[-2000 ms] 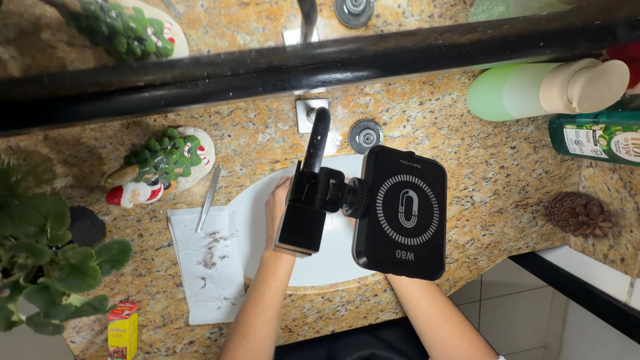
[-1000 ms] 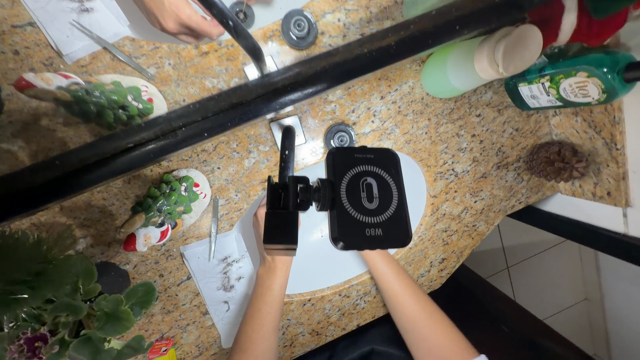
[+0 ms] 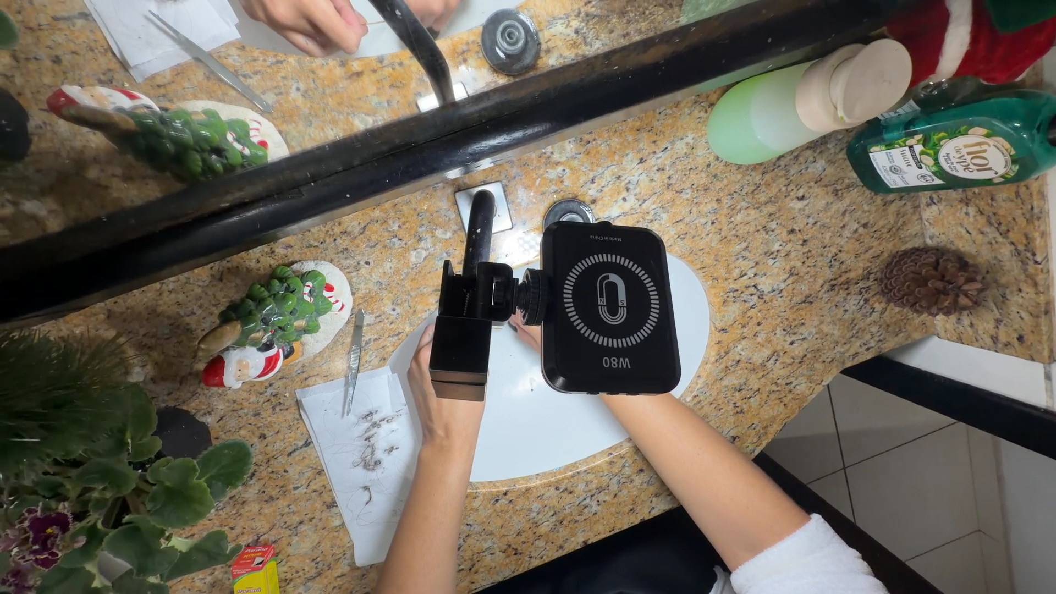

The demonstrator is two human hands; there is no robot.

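Both my hands are over the white washbasin (image 3: 544,445). A black clamp mount (image 3: 462,346) covers part of my left hand (image 3: 437,417), hiding its fingertips. Behind the black square magnetic pad (image 3: 610,309), my right hand (image 3: 529,332) is mostly hidden, with only a bit of its fingers showing left of the pad. What either hand holds cannot be seen directly. In the mirror at the top, reflected hands (image 3: 313,23) have curled fingers close together. Metal tweezers (image 3: 354,363) lie partly on white paper (image 3: 363,470) strewn with dark, hair-like bits, left of my left hand.
Behind the basin stand a dark faucet (image 3: 478,227) and a round metal fitting (image 3: 568,213). A Santa-and-tree figurine (image 3: 276,322), potted plant (image 3: 165,495) and small box (image 3: 256,569) are at left. A pump bottle (image 3: 767,111), green bottle (image 3: 949,144) and pine cone (image 3: 932,280) are at right.
The view has tilted and shifted, so the mirror now shows reflected hands and the tweezers' reflection. Both hands stay over the basin; the tweezers and paper remain beside it.
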